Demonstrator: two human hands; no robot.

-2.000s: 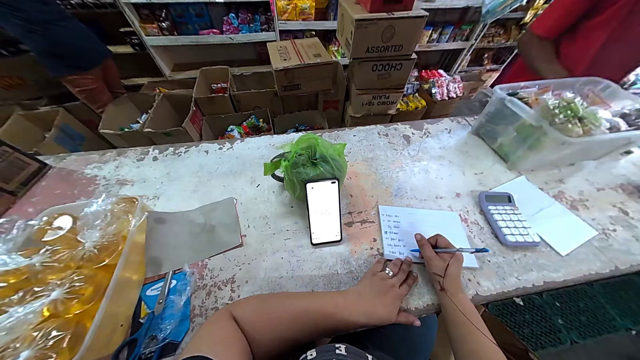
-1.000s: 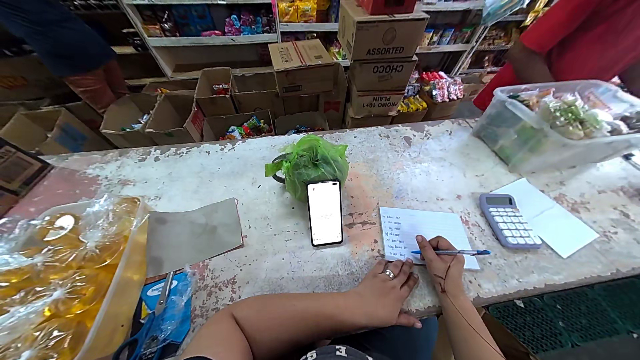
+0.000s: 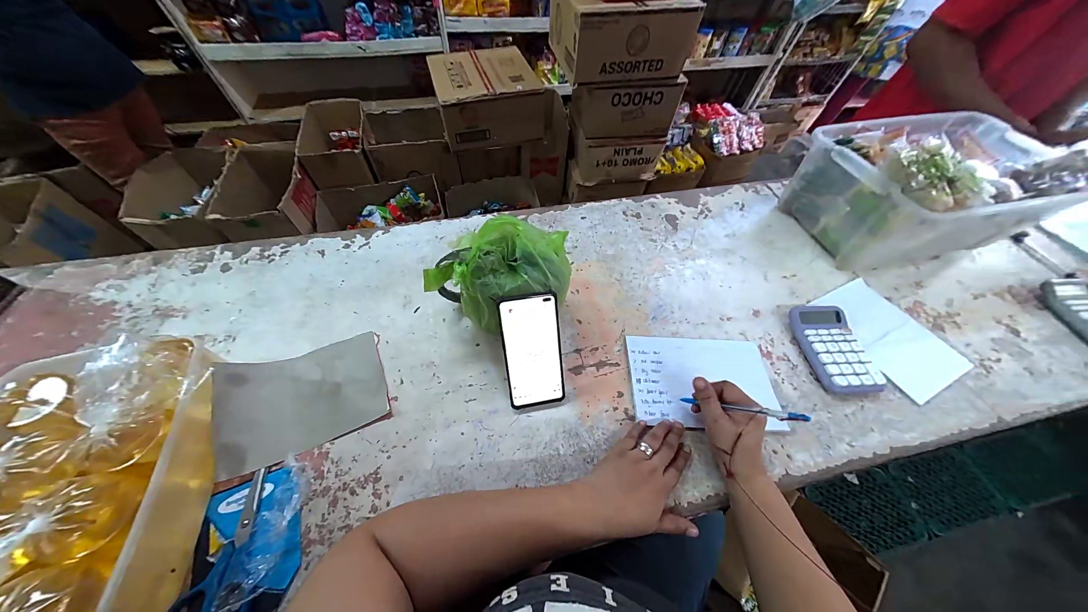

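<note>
My right hand (image 3: 729, 425) holds a blue ballpoint pen (image 3: 769, 412) over a sheet of lined paper (image 3: 705, 365) that bears handwriting. The pen's tip points left, at the lower lines. My left hand (image 3: 642, 476), with a ring on one finger, rests at the paper's lower edge, its fingers somewhat spread and nothing in them. Left of the paper a smartphone (image 3: 533, 350) with a lit white screen leans upright against a green plastic bag (image 3: 514, 263) around a dark-handled thing. A purple calculator (image 3: 837, 349) lies right of the paper, partly on a folded white sheet (image 3: 922, 357).
A tub (image 3: 183, 450) of bagged yellow liquid stands at the left, near grey cardboard (image 3: 297, 404) and blue-handled scissors (image 3: 246, 518). At the right are a clear plastic bin (image 3: 918, 229) of produce and a person in red (image 3: 994, 59). Cartons (image 3: 629, 110) stand beyond the counter.
The person in red at the right has shifted, with the arms now by the plastic bin. My hands stay at the paper in much the same place.
</note>
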